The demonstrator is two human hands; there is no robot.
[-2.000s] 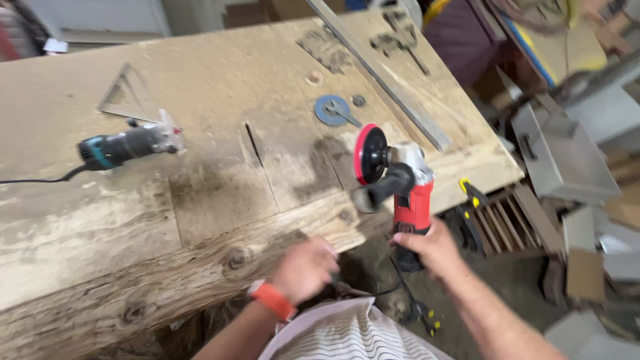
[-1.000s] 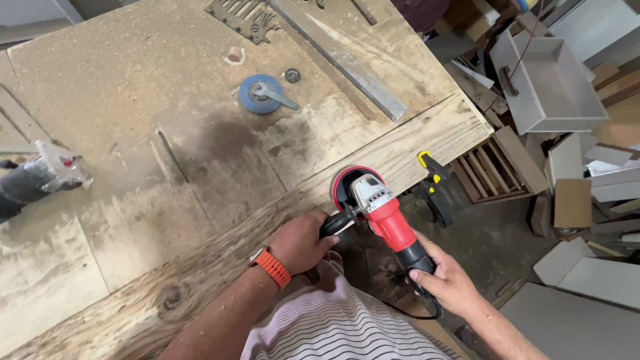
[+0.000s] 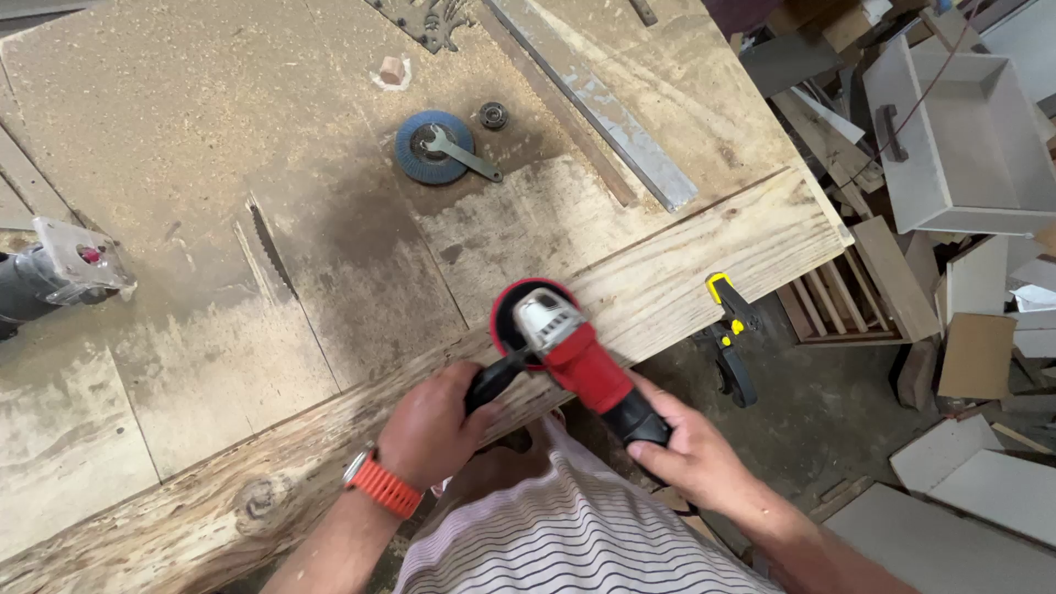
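A red and black angle grinder [image 3: 582,355] with a red-rimmed round pad lies disc down over the wooden plank [image 3: 685,272] along the workbench's front edge. My left hand [image 3: 437,421] grips its black side handle, and my right hand [image 3: 685,445] is closed around the rear of its black body. The pad's underside is hidden, so contact with the plank is hard to tell. Beyond the grinder, a blue flap disc [image 3: 417,148] lies on the bench with a metal pin spanner [image 3: 464,154] across it. A small round flange nut [image 3: 493,115] sits beside them.
A grey metal bar [image 3: 602,115] lies across the bench. At the left edge is a trim router [image 3: 58,268]. A clamp with yellow pads [image 3: 730,330] grips the plank's edge. Right of the bench, a drawer [image 3: 973,140] and wood offcuts clutter the floor.
Two seconds ago the grinder was raised with its pad facing sideways and my left hand was off it. My left hand has taken the side handle, and the pad has turned down over the plank.
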